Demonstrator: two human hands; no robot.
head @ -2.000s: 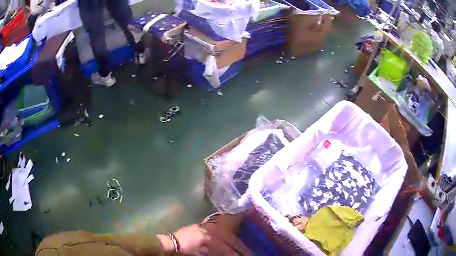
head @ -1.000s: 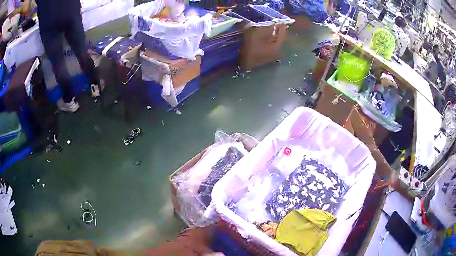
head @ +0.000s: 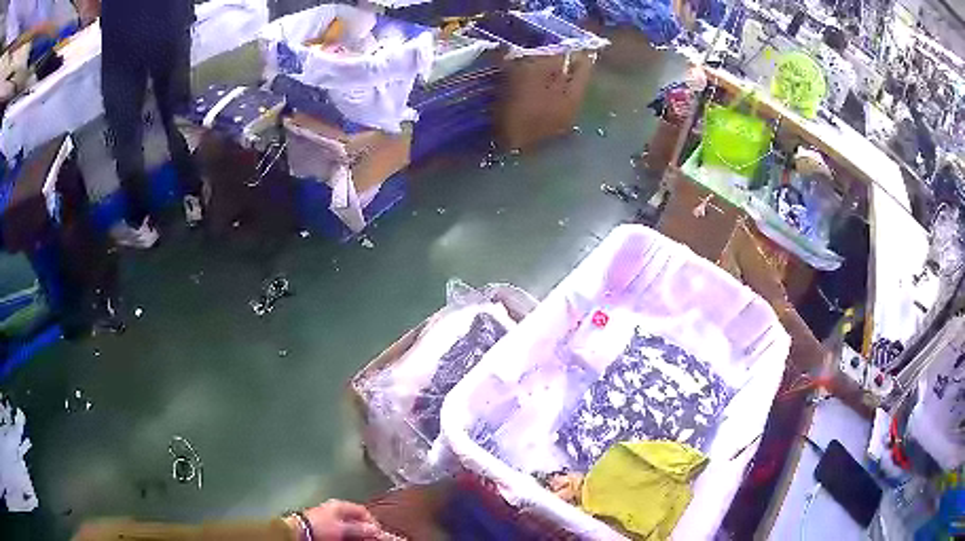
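My left hand (head: 344, 522) is at the bottom edge, partly cut off, with a brown sleeve and a bracelet at the wrist; its fingers are blurred and I cannot tell if they hold anything. My right hand is not in view. Right of my left hand stands a large basket with a white plastic liner (head: 738, 306). In it lie patterned dark fabric with white shapes (head: 645, 399) and a folded yellow-green fabric (head: 641, 488).
A carton with a clear bag of dark goods (head: 466, 359) touches the basket's left side. A black phone (head: 848, 482) lies on the white table at lower right. Scraps litter the green floor (head: 349, 275). A person in dark trousers (head: 148, 95) stands at upper left near crates and a carton (head: 542, 97).
Since the earliest frame the view has turned right, so the basket sits further left and the phone shows fully. My left hand left the picture almost wholly, then came back at the bottom edge.
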